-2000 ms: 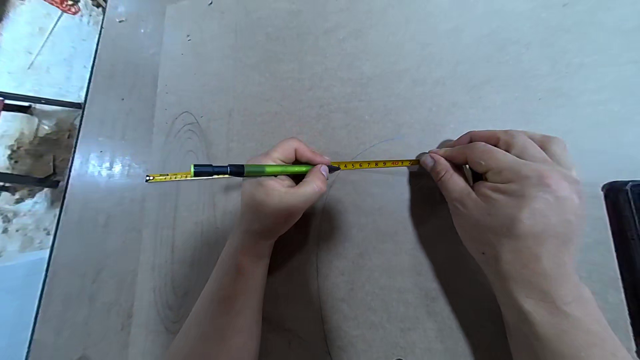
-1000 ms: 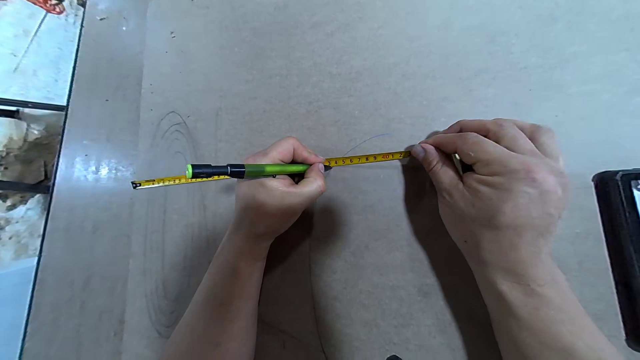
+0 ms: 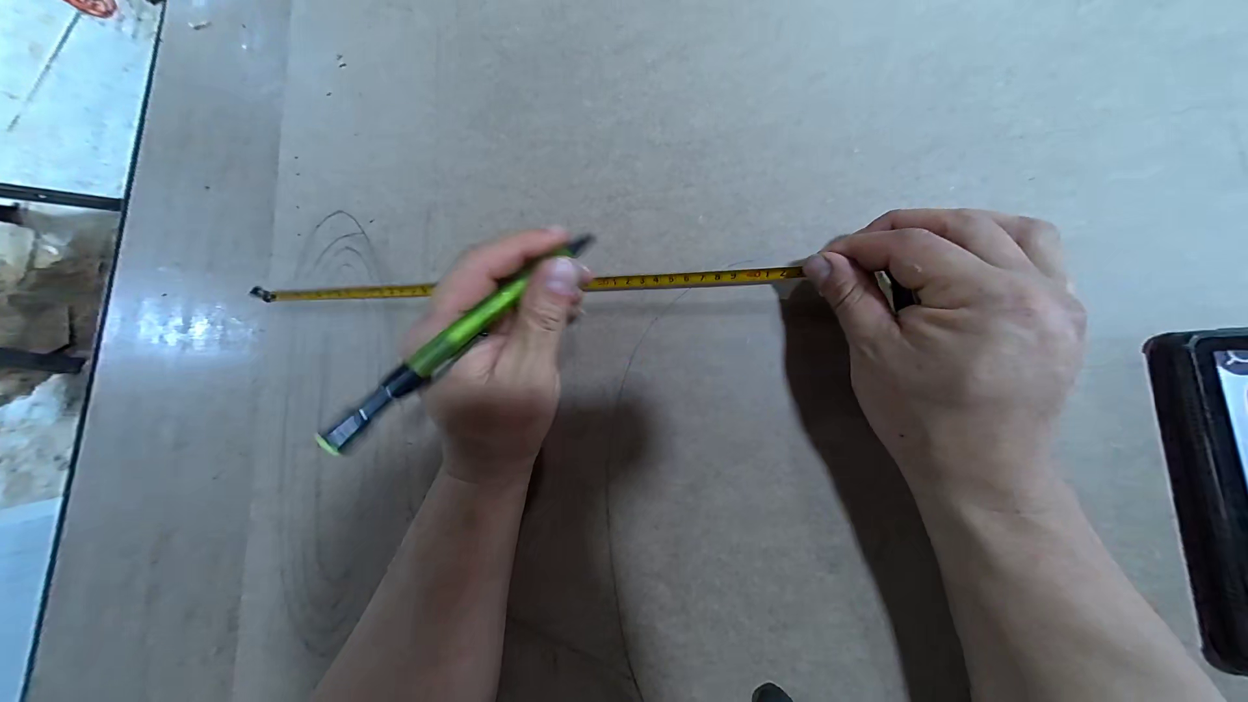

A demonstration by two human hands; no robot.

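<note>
A yellow tape measure blade (image 3: 682, 281) lies stretched from left to right over a brown-grey sheet (image 3: 741, 468) that bears thin curved pencil-like lines. My right hand (image 3: 965, 331) pinches the blade's right end between thumb and fingers; a dark object, partly hidden, sits within that palm. My left hand (image 3: 497, 361) grips a green and black marking pencil or pen (image 3: 468, 327), tilted with its dark tip up to the right, above the middle of the blade. Whether the left fingers touch the blade I cannot tell. The blade's metal end hook (image 3: 261, 293) rests at the left on the sheet.
At the right edge lies a dark-cased device with a screen (image 3: 1185, 487). Past the sheet's left edge (image 3: 102, 322) are a light panel, dark bars and rubble lower down. A small dark object (image 3: 770, 692) shows at the bottom edge.
The pencil has swung from nearly level along the blade to a slant, its tip now lifted up to the right. My right hand still pinches the blade.
</note>
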